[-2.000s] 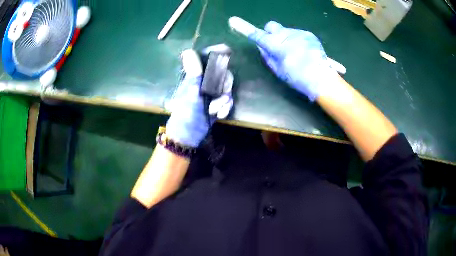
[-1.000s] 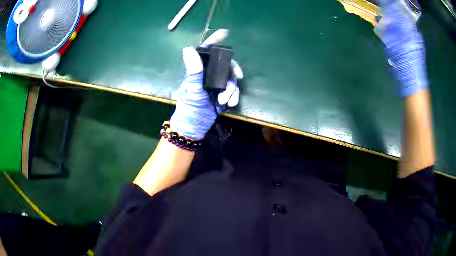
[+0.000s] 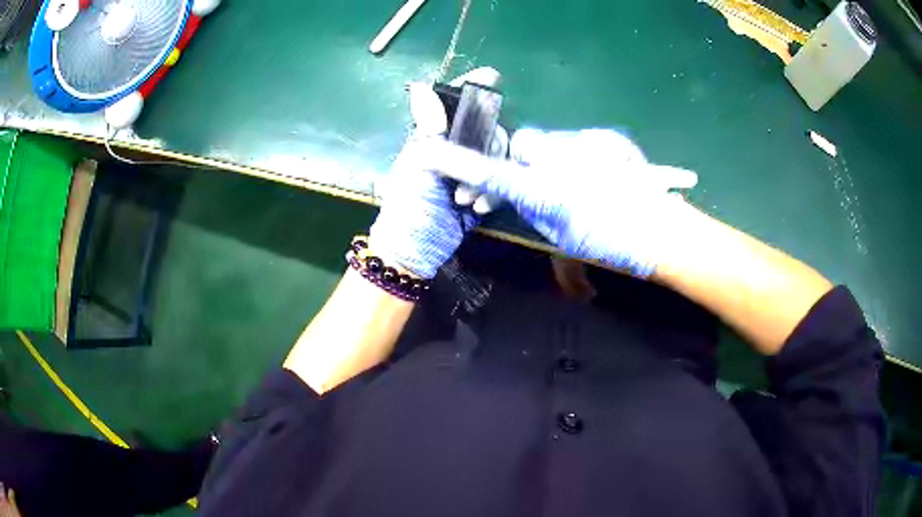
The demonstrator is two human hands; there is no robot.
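Observation:
My left hand (image 3: 420,217), in a pale blue-white glove, holds a black power adapter (image 3: 477,116) upright near the bench's front edge. Part of its cord hangs below the hand. My right hand (image 3: 586,197), in the same kind of glove, is at the adapter's lower part, its extended finger touching or just in front of it. The white end of a slim tool (image 3: 682,179) sticks out behind the right fist; the rest of it is hidden. The right hand is slightly blurred.
A whitish bottle (image 3: 831,56) with a round metallic top stands at the right, a small white scrap (image 3: 823,143) near it. A thin white stick (image 3: 396,25) lies at the back. A blue fan (image 3: 116,45) stands left. A person's dark clothing (image 3: 91,470) shows at lower left.
My right hand has come back from the bottle to the adapter. My left hand still holds the adapter. The view has shifted slightly.

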